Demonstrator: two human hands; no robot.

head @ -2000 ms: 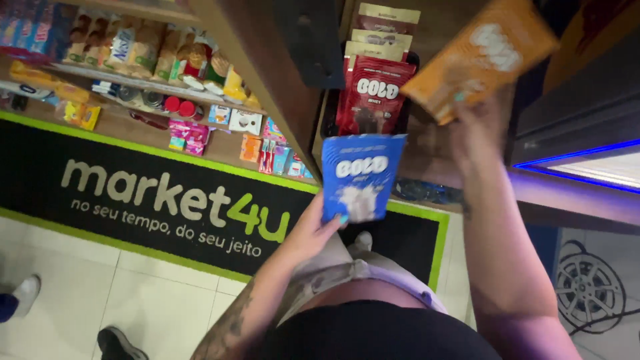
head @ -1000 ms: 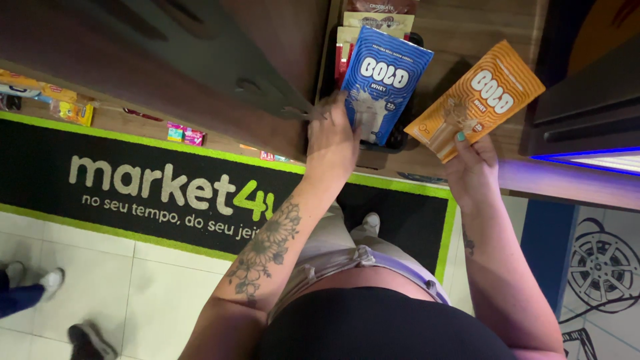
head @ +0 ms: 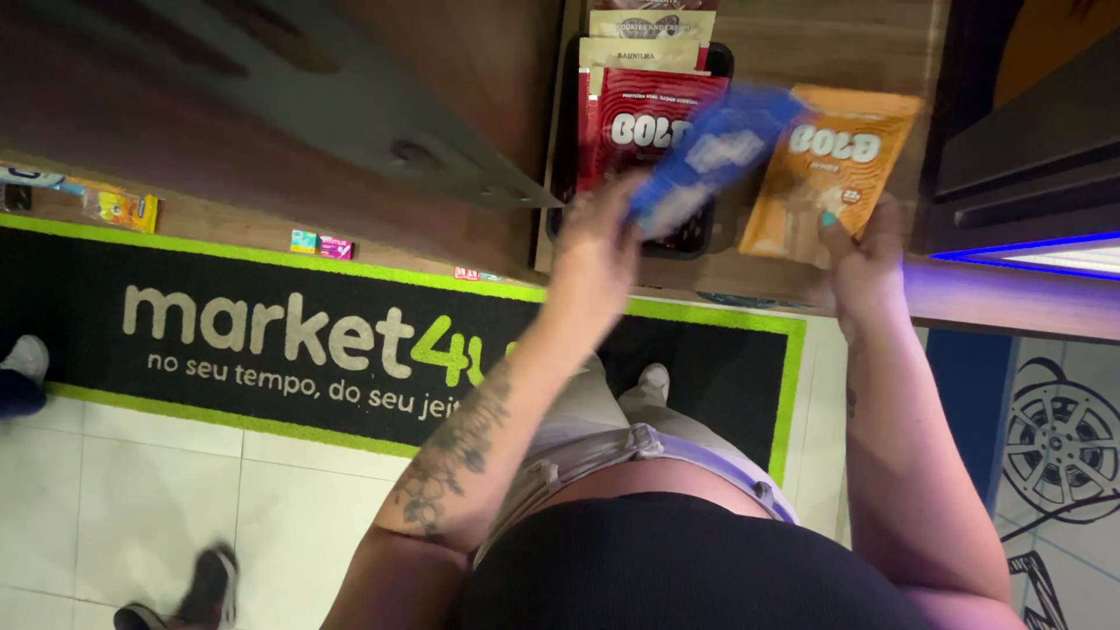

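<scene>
My left hand (head: 604,236) grips the lower end of a blue Bold whey sachet (head: 722,153), which is tilted and blurred by motion. The sachet passes in front of a red Bold sachet (head: 652,109) that stands in a black basket (head: 722,61). Behind the red one, cream-coloured sachets (head: 643,54) stand in a row. An orange Bold sachet (head: 831,166) is held at its lower right by my right hand (head: 862,254), thumb on its front. The top corner of the blue sachet meets or overlaps the orange one; whether they touch I cannot tell.
A dark cabinet panel (head: 350,96) juts in at the upper left. The basket rests on a wooden shelf (head: 805,52). Small packets (head: 324,244) lie on a lower shelf at left. A dark unit with a blue light strip (head: 1006,249) is at right. Other people's shoes (head: 210,577) show at lower left.
The blue sachet was upright in front of the basket a second ago; now it leans to the right, uncovering the red sachet. The orange sachet has turned more upright in my right hand.
</scene>
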